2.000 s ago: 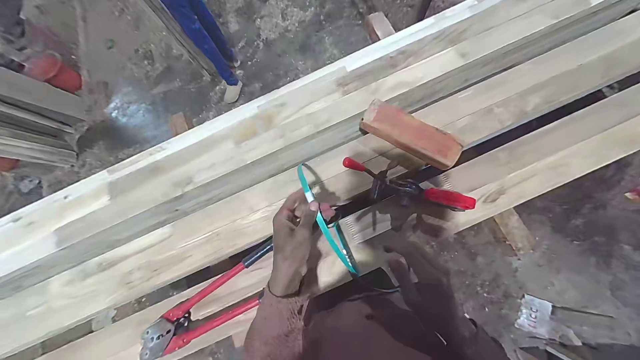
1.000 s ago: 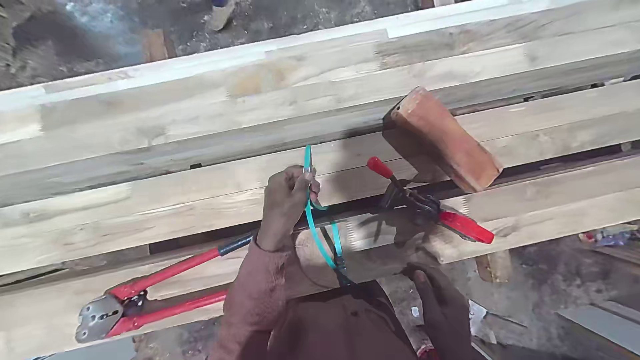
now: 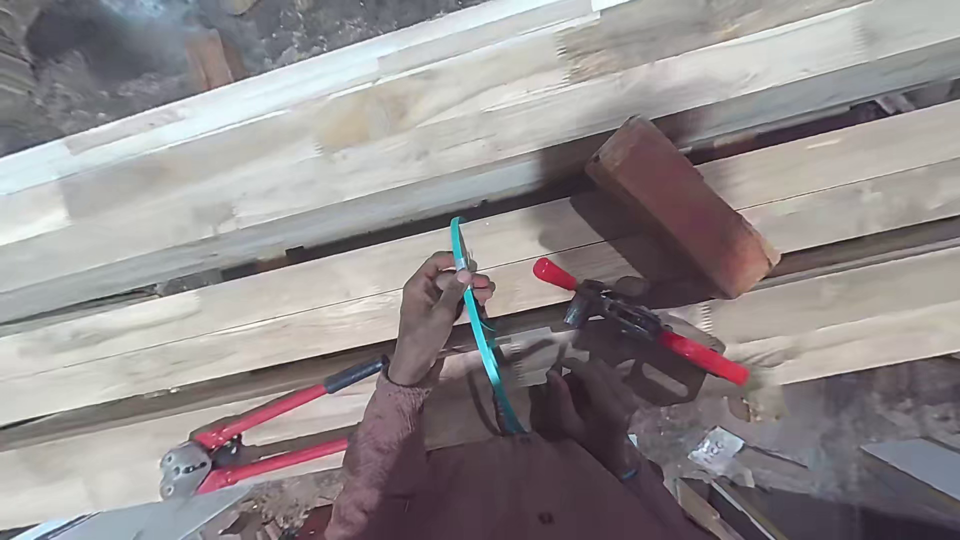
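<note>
My left hand (image 3: 442,311) pinches a green plastic strapping band (image 3: 480,337) with a small metal seal on it, held upright over the wooden beams (image 3: 270,315). The band curves down toward my front. My right hand (image 3: 589,397) is in shadow near the band's lower end; whether it holds anything is unclear. Just beyond it, a strapping tensioner with red handles (image 3: 637,319) lies on the beams. A red-handled strapping sealer (image 3: 259,420) rests on the beams to the left of my left sleeve.
A reddish wooden block (image 3: 686,206) sits across the beams beyond the tensioner. Long beams run diagonally across the view with dark gaps between them. Another wood piece (image 3: 214,60) lies at the far side. Debris and a panel (image 3: 919,469) are on the ground at lower right.
My right hand has moved in toward the lower part of the band. My left hand still holds the band. The view has shifted and turned.
</note>
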